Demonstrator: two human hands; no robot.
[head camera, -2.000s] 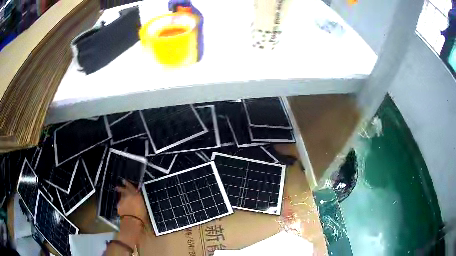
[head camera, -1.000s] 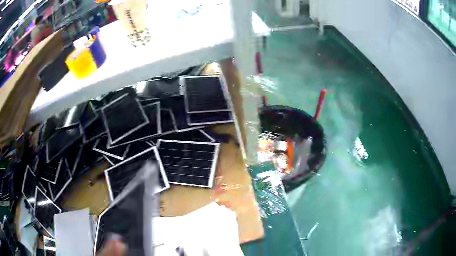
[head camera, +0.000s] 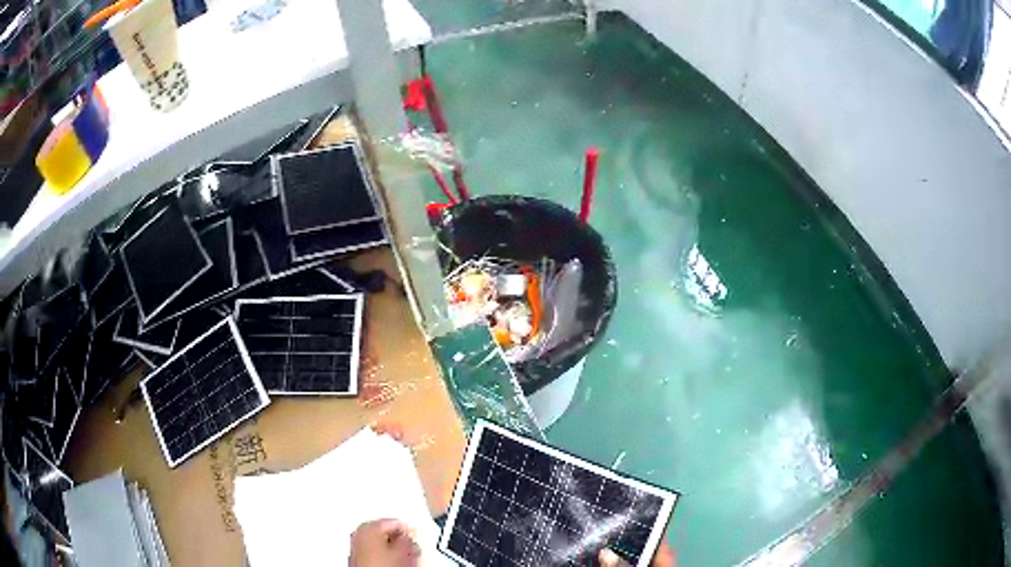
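A solar panel (head camera: 554, 498) is held up at the lower middle right, past the bench's right edge, its gridded face showing. My right hand (head camera: 643, 554) grips its lower right edge, cut off by the picture's bottom. My left hand (head camera: 386, 543) is over the white sheets (head camera: 322, 498) at the bench's front; its fingers look curled, and whether it holds a sheet is unclear. Two panels (head camera: 299, 343) lie face up on the brown cardboard (head camera: 377, 388) beyond the sheets. More panels (head camera: 166, 260) are heaped behind and to the left.
A white shelf (head camera: 277, 66) with a cup (head camera: 153, 61) and yellow and blue tape rolls (head camera: 69, 153) overhangs the bench. Its post (head camera: 383, 111) stands at the bench's right. A black-lined bin (head camera: 588, 277) is on the green floor. A light stack (head camera: 105, 521) sits lower left.
The view has swung right. My hand was among the heaped panels, then a blurred panel was lifted over the bench; now a panel is held past the right edge. A hand is now over the white sheets.
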